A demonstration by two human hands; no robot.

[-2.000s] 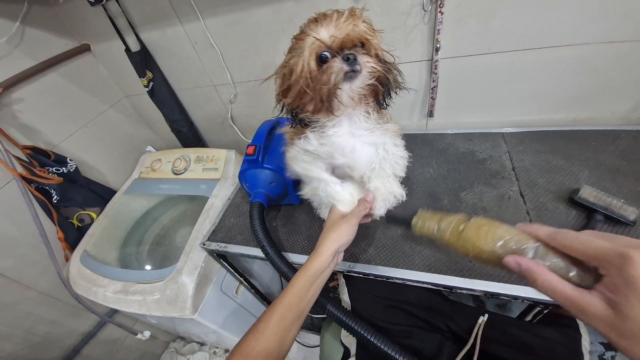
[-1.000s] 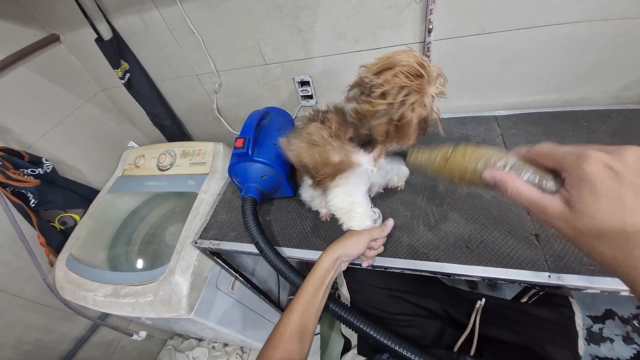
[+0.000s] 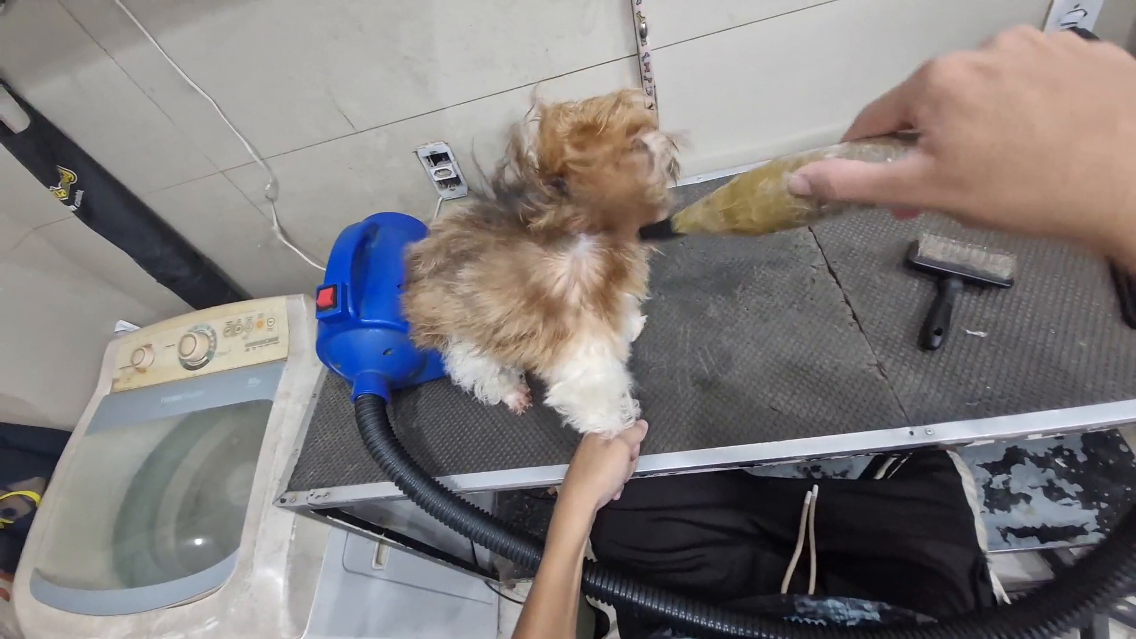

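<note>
A small brown-and-white dog (image 3: 541, 284) stands on the black textured grooming table (image 3: 745, 355), its head turned away to the right. My left hand (image 3: 606, 461) grips its white front paw at the table's front edge. My right hand (image 3: 994, 142) holds the tape-wrapped dryer nozzle (image 3: 754, 200), whose black tip is close beside the dog's neck and shoulder, where the fur is parted by the air. The blue pet dryer (image 3: 368, 302) with a red switch stands behind the dog on the left, and its black corrugated hose (image 3: 426, 488) runs down over the table edge.
A slicker brush (image 3: 954, 275) lies on the table at the right. To the left stands a top-loading washing machine (image 3: 160, 479). A wall socket (image 3: 441, 170) and a hanging patterned strap (image 3: 644, 53) are on the tiled wall behind. The hose also crosses in front of my lap.
The dog faced me two seconds back and now has its side and back to me. The nozzle in my right hand has moved up beside its neck. My left hand remains at a paw.
</note>
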